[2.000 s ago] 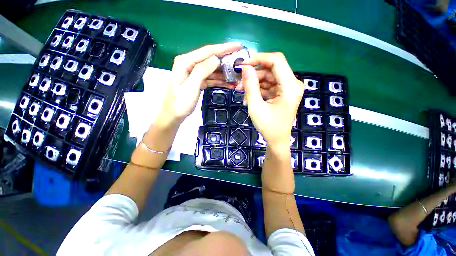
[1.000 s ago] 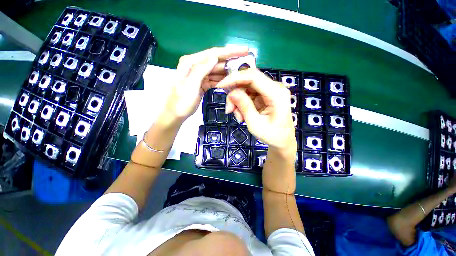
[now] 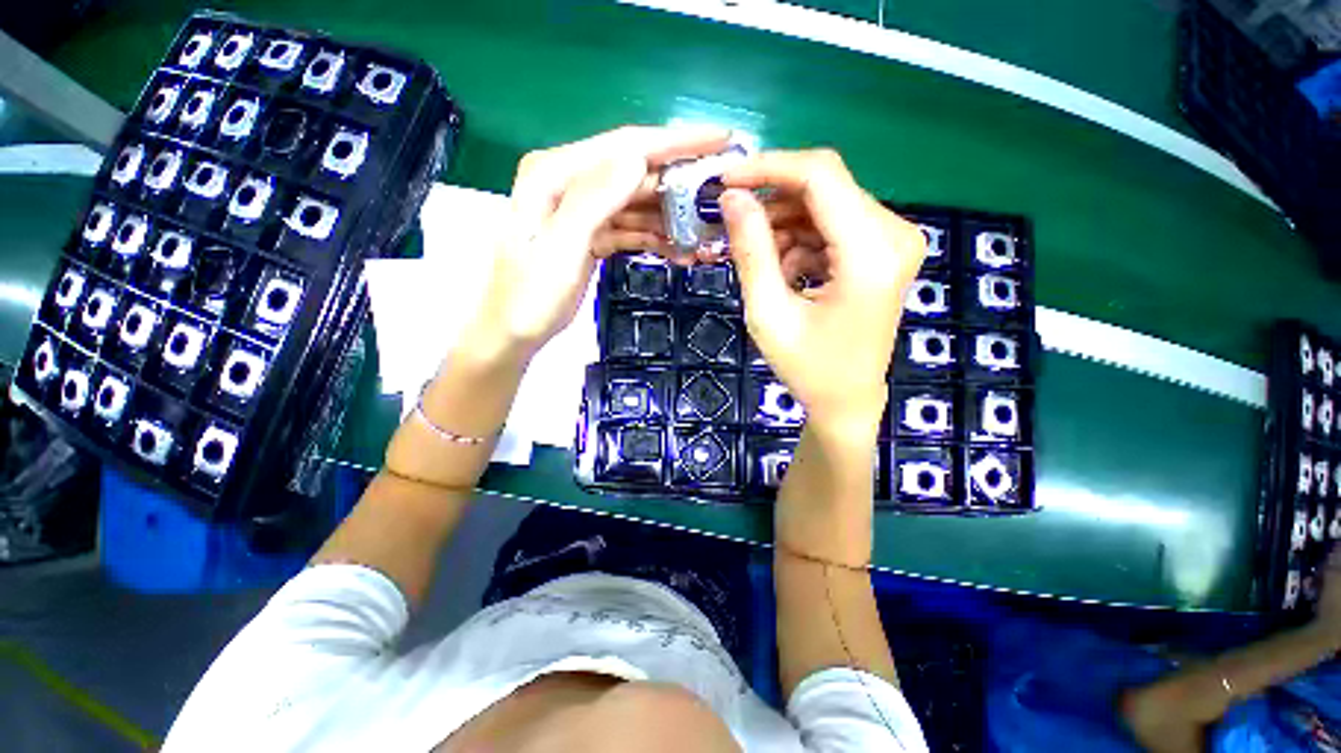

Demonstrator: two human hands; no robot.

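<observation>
A silver-white housing (image 3: 685,206) with a dark round centre is held up above the back edge of the work tray. My left hand (image 3: 574,221) grips it from the left between thumb and fingers. My right hand (image 3: 824,280) has its thumb and index fingertips at the right side of the housing, by the dark centre; whether they hold a small piece cannot be told. The black work tray (image 3: 647,366) lies below, its right columns holding silver parts and its left pockets without them. My right hand and forearm hide its middle.
A thick stack of black trays (image 3: 316,316) stands at the left, its top tray nearly full of silver parts. White paper sheets (image 3: 419,316) lie between stack and work tray. Another filled tray (image 3: 1302,441) and a person's arm (image 3: 1250,684) are at the far right.
My right hand curled down in front of the housing one second ago and has risen back to its right side. The housing is turned slightly in my left hand.
</observation>
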